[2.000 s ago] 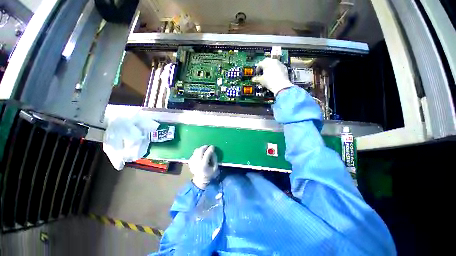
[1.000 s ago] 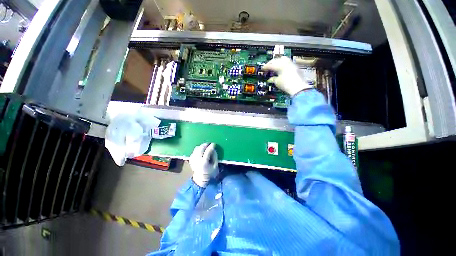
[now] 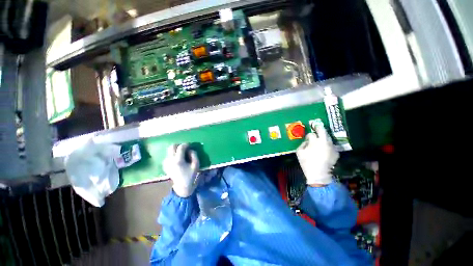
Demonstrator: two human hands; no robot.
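Observation:
The green control panel [image 3: 218, 137] runs across in front of me. My right hand [image 3: 319, 156], white-gloved, is at its right part, with a fingertip on or just over a small pale button right of the emergency stop [image 3: 296, 130]; it holds nothing that I can see. My left hand [image 3: 182, 167], white-gloved, rests with curled fingers on the panel's front edge; I cannot tell whether it grips the edge. A circuit board [image 3: 155, 67] lies component side up between the conveyor rails, with two orange blocks on its right half. A white tube [image 3: 335, 114] stands at the panel's right end.
A crumpled plastic bag [image 3: 93, 171] and a label card [image 3: 128, 156] lie at the panel's left end. A red button [image 3: 253, 137] and a yellow button [image 3: 274, 132] sit mid-panel. More boards [image 3: 363, 182] with red-orange edging show below right. Black racks [image 3: 46, 223] stand lower left.
My right hand has left the board and come down to the right-hand buttons of the panel. My left hand stays on the panel edge. The view has turned and shifted right, showing more boards below right.

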